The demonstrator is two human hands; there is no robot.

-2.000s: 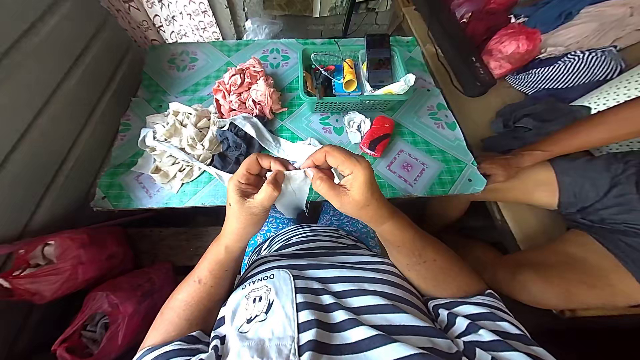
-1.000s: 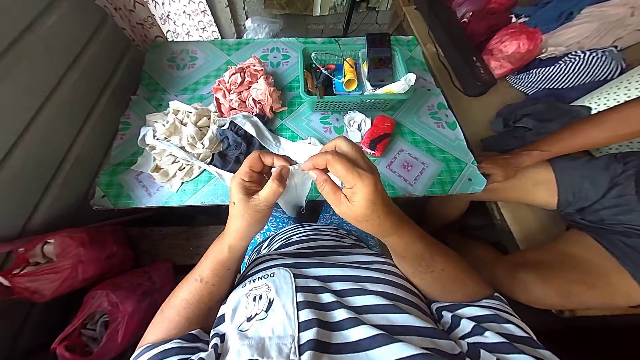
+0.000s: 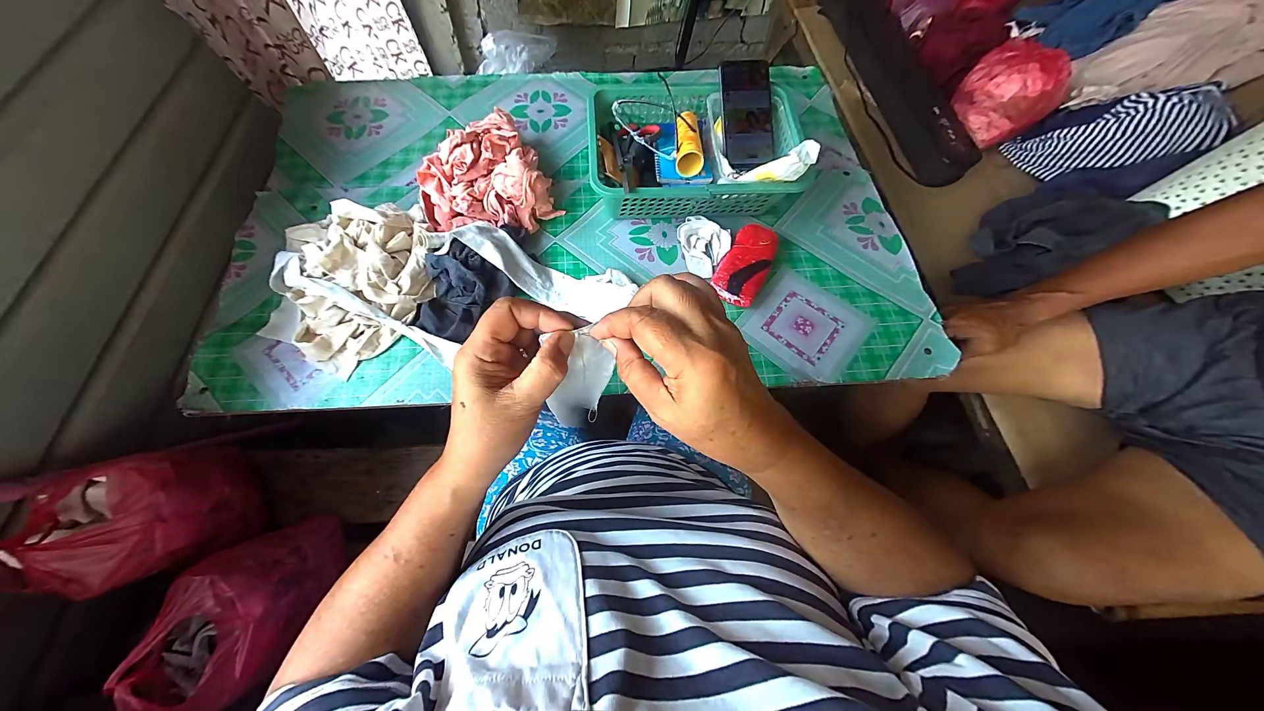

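My left hand (image 3: 513, 370) and my right hand (image 3: 686, 360) meet at the table's near edge, both pinching a white cloth (image 3: 580, 380) between thumbs and fingertips. One corner of the cloth hangs below my fingers, with a loose thread at its tip. Whether a needle is between the fingertips cannot be told. A long white cloth strip (image 3: 504, 259) runs over the table behind my hands, across a dark blue cloth (image 3: 464, 286) and a pile of cream cloth (image 3: 365, 267). Crumpled pink cloth (image 3: 484, 173) lies farther back.
A green plastic basket (image 3: 691, 203) holds a phone (image 3: 747, 114), a yellow tube (image 3: 688, 143) and tools. Before it lie a red bundle (image 3: 747, 265) and a small white cloth (image 3: 703, 244). Another person's hand (image 3: 1007, 321) rests on a knee at right. Red plastic bags (image 3: 237, 617) stand lower left.
The fingers of my right hand have shifted slightly at the white cloth, and both hands keep their pinch. The things on the table have not plainly moved.
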